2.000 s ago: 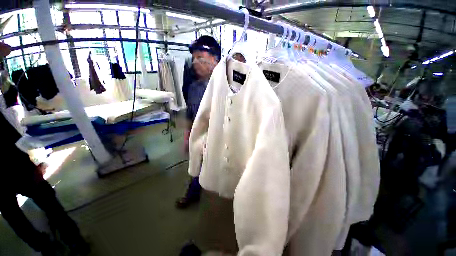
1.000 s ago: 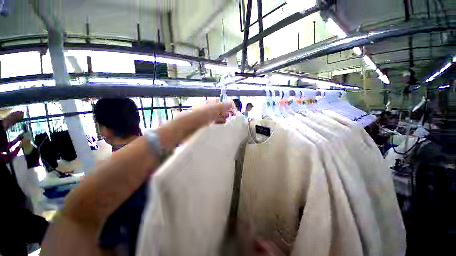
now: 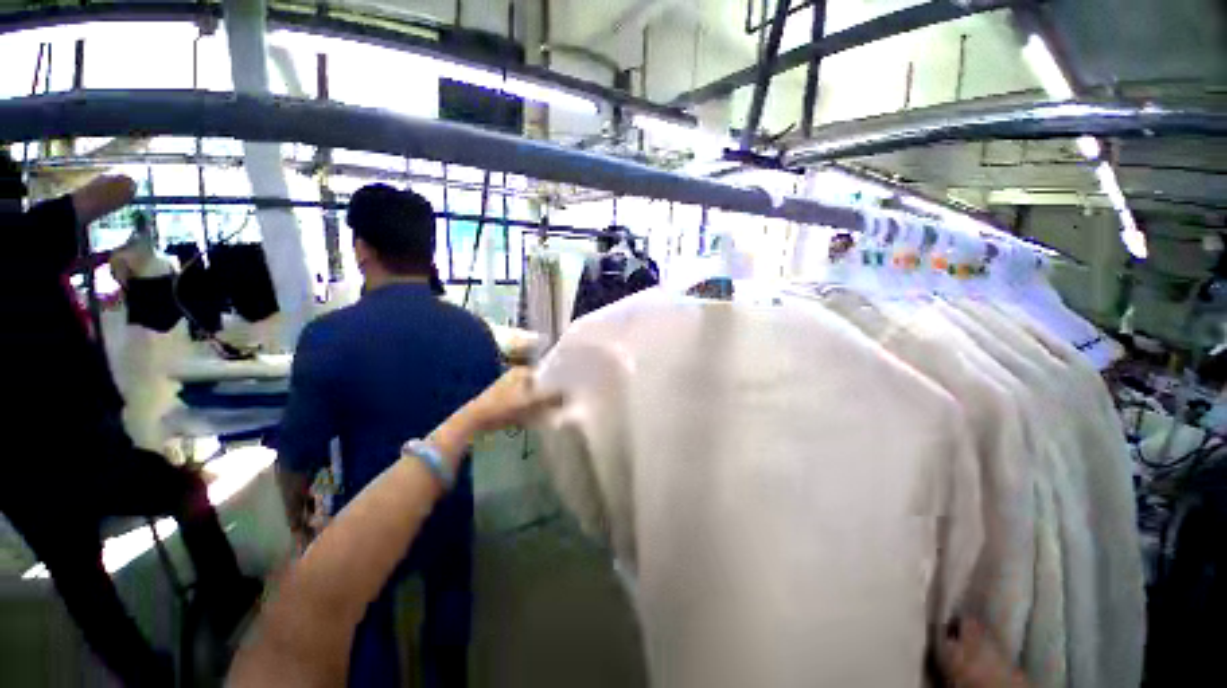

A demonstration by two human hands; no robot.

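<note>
A cream jacket (image 3: 794,457) hangs from the grey rail, its broad plain side facing me. My left hand (image 3: 518,401) is at the jacket's shoulder at its left edge, fingers against the cloth; a band is on the wrist. Whether the fingers grip the cloth is not clear. My right hand (image 3: 980,659) is low at the picture's bottom edge, partly cut off and blurred, beside the jacket's right edge. Several more cream jackets (image 3: 1076,497) hang close behind on white hangers (image 3: 881,255).
The grey garment rail (image 3: 444,141) crosses overhead. A person in blue (image 3: 390,363) stands with their back to me beyond my left arm. Another person in dark clothes (image 3: 61,390) is at the far left. Dark garments (image 3: 222,289) hang behind them.
My left hand has moved from the hanger top down to the jacket's shoulder. The front jacket has turned to show its broad plain side. The view has shifted, and the person in blue shows more fully.
</note>
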